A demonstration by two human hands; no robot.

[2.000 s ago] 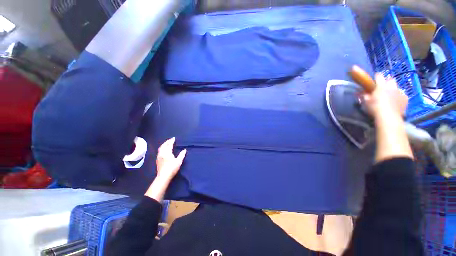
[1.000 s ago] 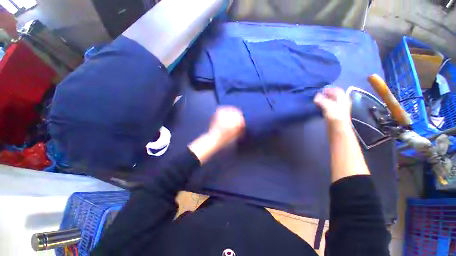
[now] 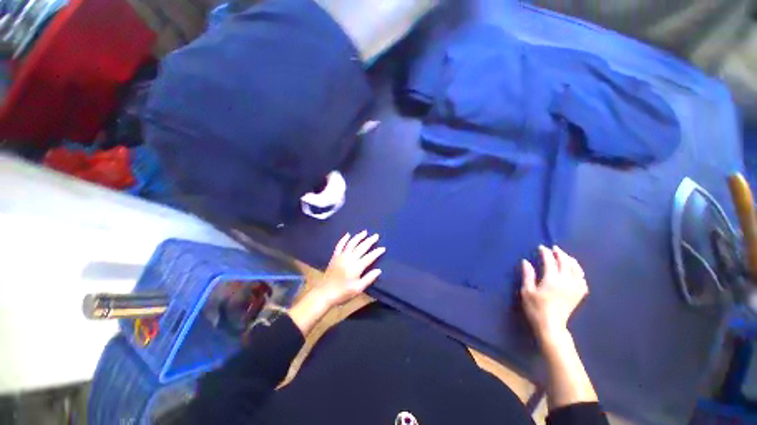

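A navy garment panel lies flat on the dark blue table cover, its far part over the stacked navy pieces. My left hand rests palm down at the table's near edge, fingers spread. My right hand is at the panel's near right corner, fingertips down on the cloth; whether it grips the cloth cannot be told. The iron stands at the far right, untouched. A white tape roll lies left of the panel.
A large rounded navy pile is draped at upper left over a pale arm. A blue basket with a metal cylinder is at lower left, beside a white surface. Red items lie beyond.
The panel has come from a lifted, bunched state to lying flat toward me. Both hands have moved to the near side and spread apart. The view has shifted, placing the iron farther right.
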